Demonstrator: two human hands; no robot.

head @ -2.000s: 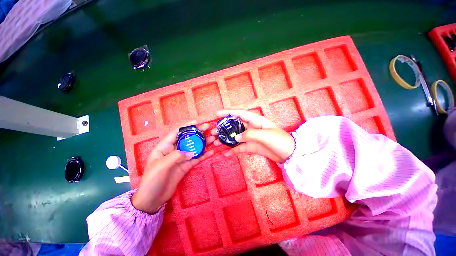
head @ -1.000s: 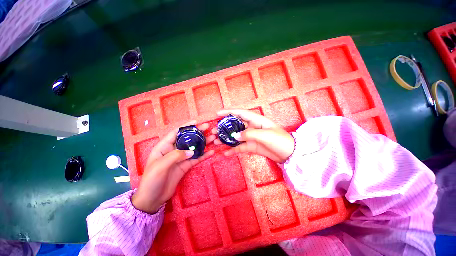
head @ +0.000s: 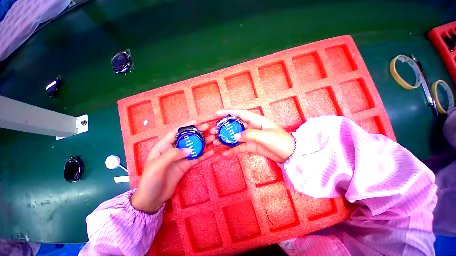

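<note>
My left hand holds a round smartwatch without a strap, its screen lit blue with white lines and the thumb on its lower edge. My right hand holds a second smartwatch, also lit blue with white lines, the thumb on its lower right side. The two watches are side by side, not touching, above the red-orange foam tray. The tray's visible pockets hold no watches. The hands and sleeves hide part of the tray.
Dark watches lie on the green bench at the upper left, left and lower left. A pale metal post and a white round item are left of the tray. Tape rings and a thin stick lie right.
Both held screens, dark one second ago, are now lit blue; two seconds ago only the left one was. The two upper-left watches have shifted left. My hands have hardly moved.
</note>
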